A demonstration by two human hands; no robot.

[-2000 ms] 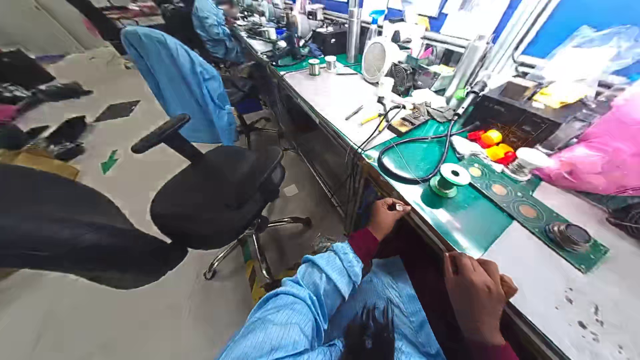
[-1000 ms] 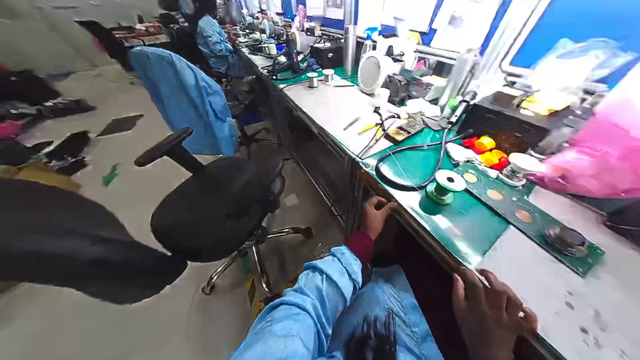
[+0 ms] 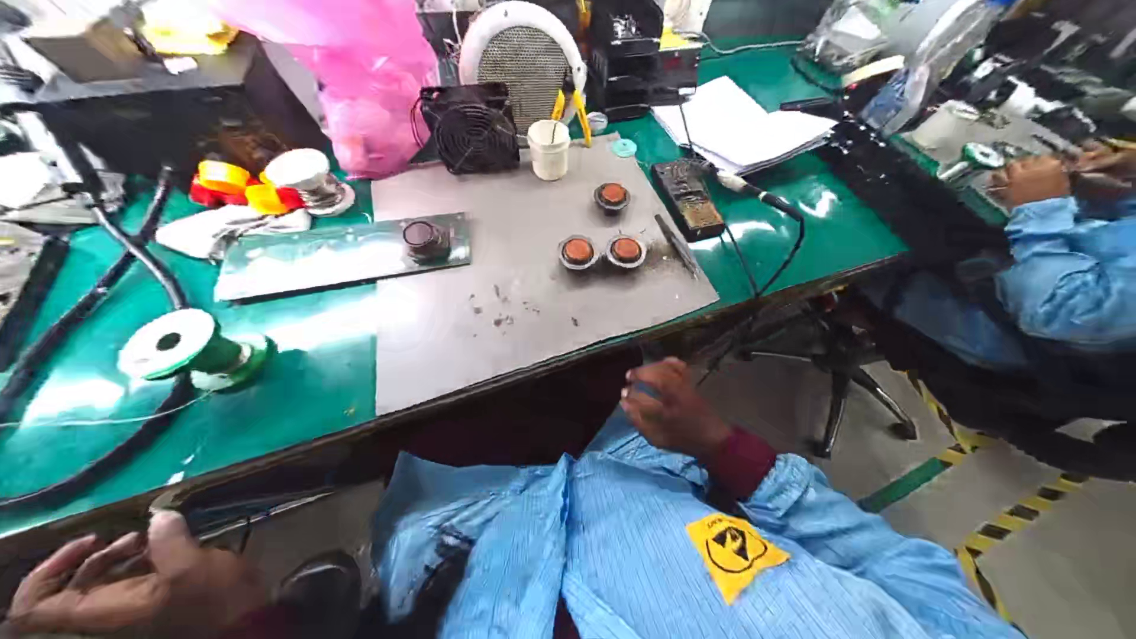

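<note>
At the lower left, my left hand (image 3: 133, 577) is below the bench's front edge, palm turned up and fingers apart, holding nothing. My right hand (image 3: 674, 408) is curled in front of the bench edge, near my body; a small blue thing shows at its fingers, and I cannot tell whether it is held. Nearest my left hand on the bench lies a spool of thin wire (image 3: 226, 364). On the grey mat (image 3: 444, 346) stand three small round parts with orange-brown tops (image 3: 626, 251). A dark round part (image 3: 426, 240) sits on a green-edged plate (image 3: 311, 262).
A black fan (image 3: 470, 129), a white cup (image 3: 549, 149) and a pink bag (image 3: 377, 98) stand at the back. Papers (image 3: 745, 124) and a black device with a cable (image 3: 688, 197) lie rightward. A co-worker's hands (image 3: 1034, 182) are at the far right. A thick black cable (image 3: 80, 306) crosses the left.
The view has swung far to the right. Both hands were at the bench edge; now my left hand is lower, with its palm up, and my right hand is curled in front of the bench.
</note>
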